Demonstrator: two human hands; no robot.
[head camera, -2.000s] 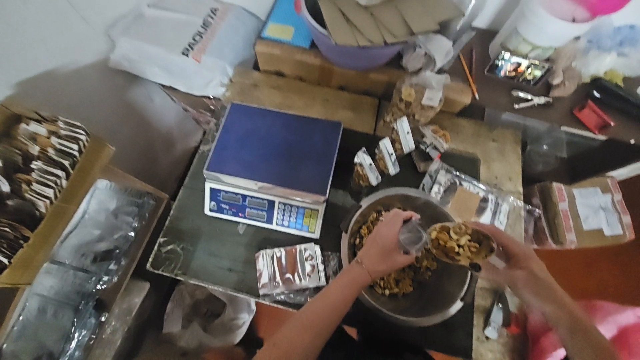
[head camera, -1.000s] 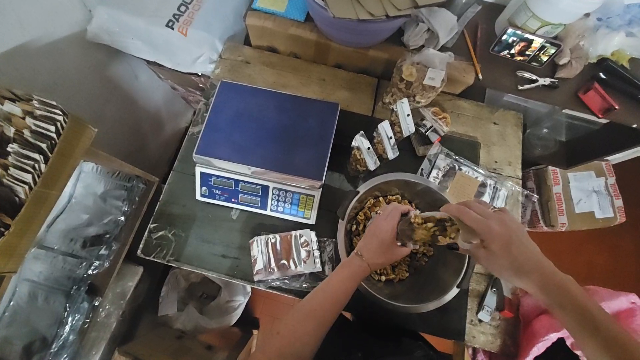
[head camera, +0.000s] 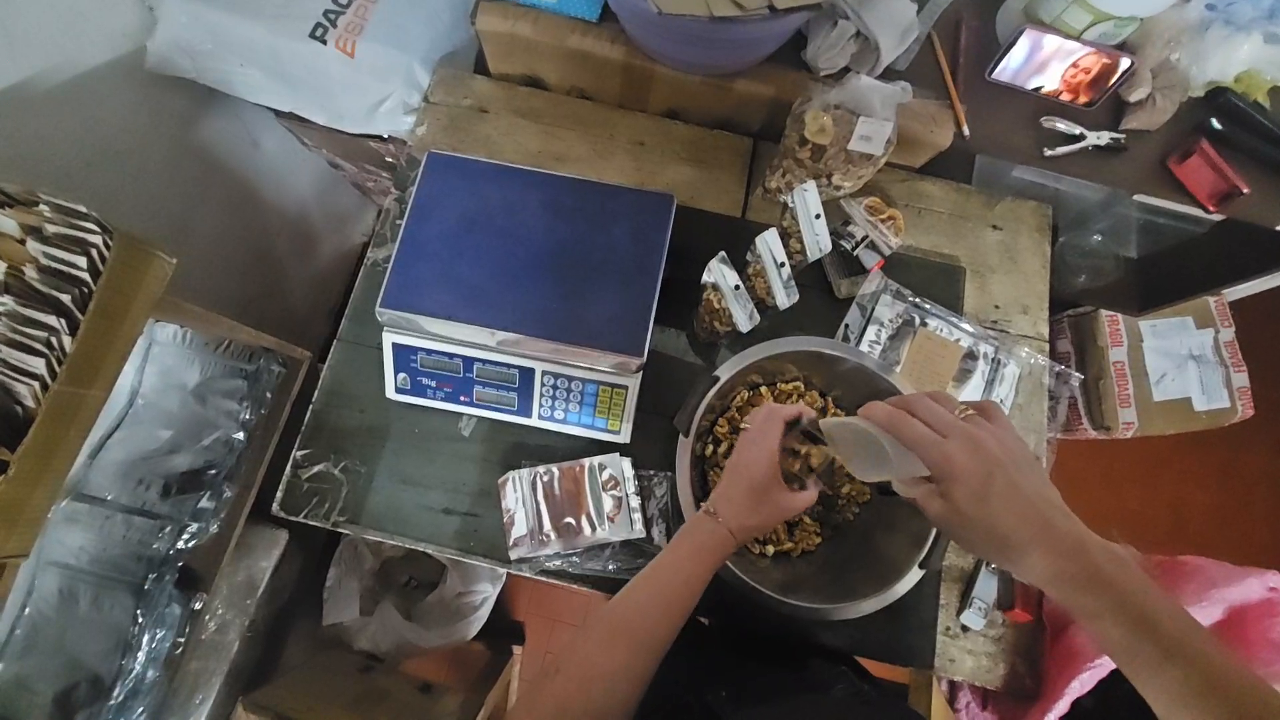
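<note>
A metal bowl (head camera: 870, 570) holds walnut pieces (head camera: 790, 535) at the table's right side. Over it, my left hand (head camera: 760, 475) curls around a small clear plastic bag or cup, mostly hidden by the fingers. My right hand (head camera: 960, 460) holds a whitish translucent scoop or cup (head camera: 872, 448), tilted with its mouth toward my left hand. Behind the bowl stand several small filled pouches (head camera: 770, 268). A digital scale (head camera: 530, 260) with a blue platform sits left of them, with nothing on it. Flat silvery pouches (head camera: 572, 505) lie stacked in front of the scale.
A larger bag of dried food (head camera: 830, 145) stands behind the small pouches. Plastic packaging (head camera: 975, 355) lies right of the bowl. A stapler (head camera: 980, 597) is near the front right edge. A phone (head camera: 1062, 66), a hole punch (head camera: 1083, 136) and a pencil (head camera: 950, 85) lie farther back.
The scoop in my right hand has tipped toward my left hand; walnut pieces that showed in it earlier are no longer visible there. The view has shifted somewhat.
</note>
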